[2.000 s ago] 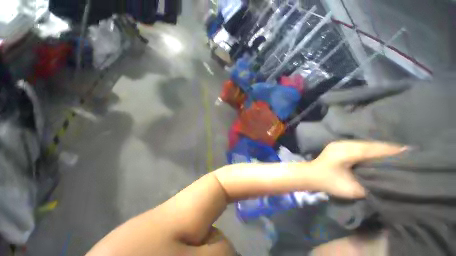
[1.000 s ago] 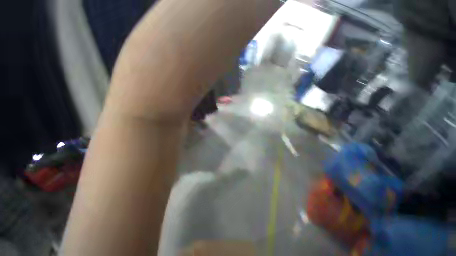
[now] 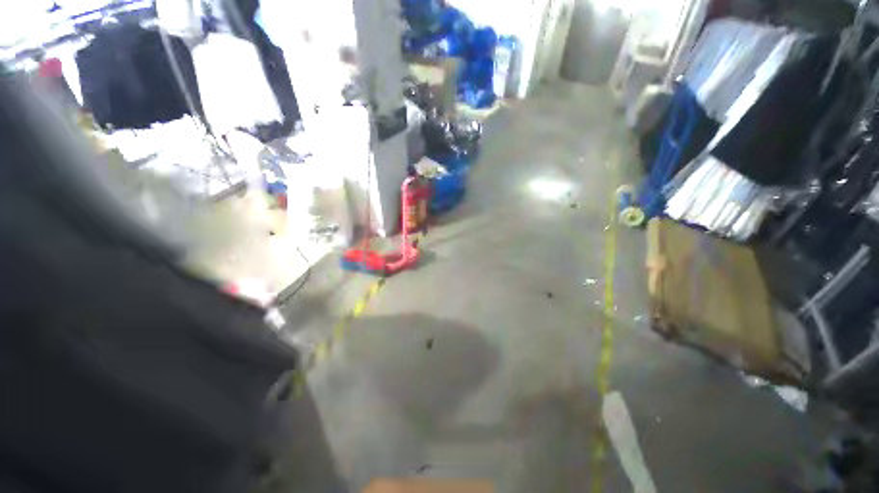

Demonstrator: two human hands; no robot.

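Observation:
Neither of my hands is in view. A large dark grey, blurred mass of cloth [image 3: 125,337] fills the left and lower left, very near the camera. It looks like dark garments, but what holds it cannot be told. A small tan patch [image 3: 429,486] is cut off by the bottom edge; I cannot tell what it is.
Grey floor [image 3: 520,289] with yellow lines runs ahead. A red stand [image 3: 386,258] with a fire extinguisher [image 3: 416,204] is beside a pillar. A brown cardboard box [image 3: 718,294], a blue trolley [image 3: 670,154] and hung garments [image 3: 771,106] are at the right. White tables and garments are at the left.
The view has swung toward the far end of the aisle. The bare arm seen earlier has left the picture, and the blue and orange bundles are gone from view. Dark cloth covers the left.

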